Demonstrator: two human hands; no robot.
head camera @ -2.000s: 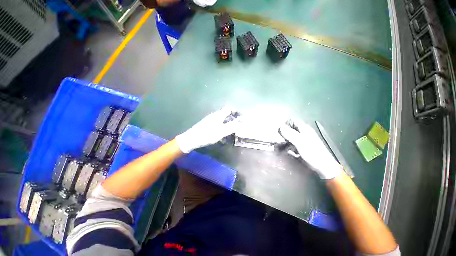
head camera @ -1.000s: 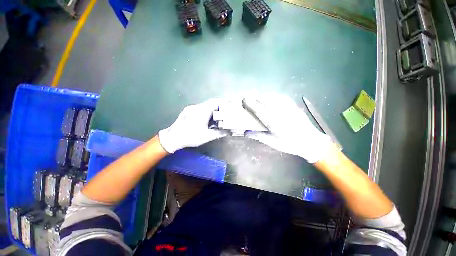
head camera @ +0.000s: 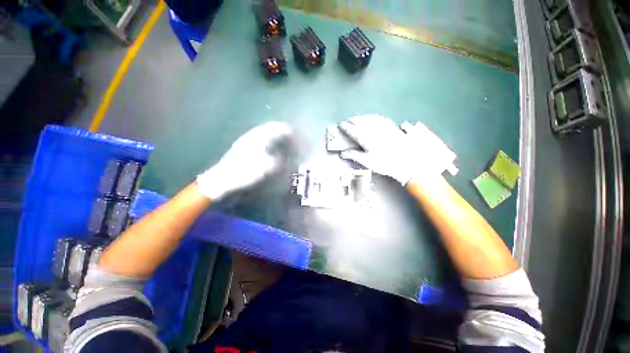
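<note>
The silver metal frame (head camera: 335,187) lies on the green mat in front of me, with its open window facing up. My right hand (head camera: 383,146), in a white glove, is just above and right of it, with its fingers closed on a small silver plate (head camera: 337,139). A white-silver cover plate (head camera: 431,147) lies just right of that hand, partly behind it. My left hand (head camera: 252,158), also gloved, is left of the frame, not touching it. Its fingers are blurred, and I cannot tell if they hold anything. Glare washes out the mat below the frame.
Several black modules (head camera: 356,48) stand at the far side. Two yellow-green plates (head camera: 499,180) lie at the right edge. Beyond the rail, assembled frames (head camera: 577,100) line the conveyor. A blue bin (head camera: 97,138) with metal units is at the left.
Both hands have come off the frame, which now lies uncovered. My left hand has moved left, my right hand up. The cover plate now shows at the right; the slim tool no longer shows.
</note>
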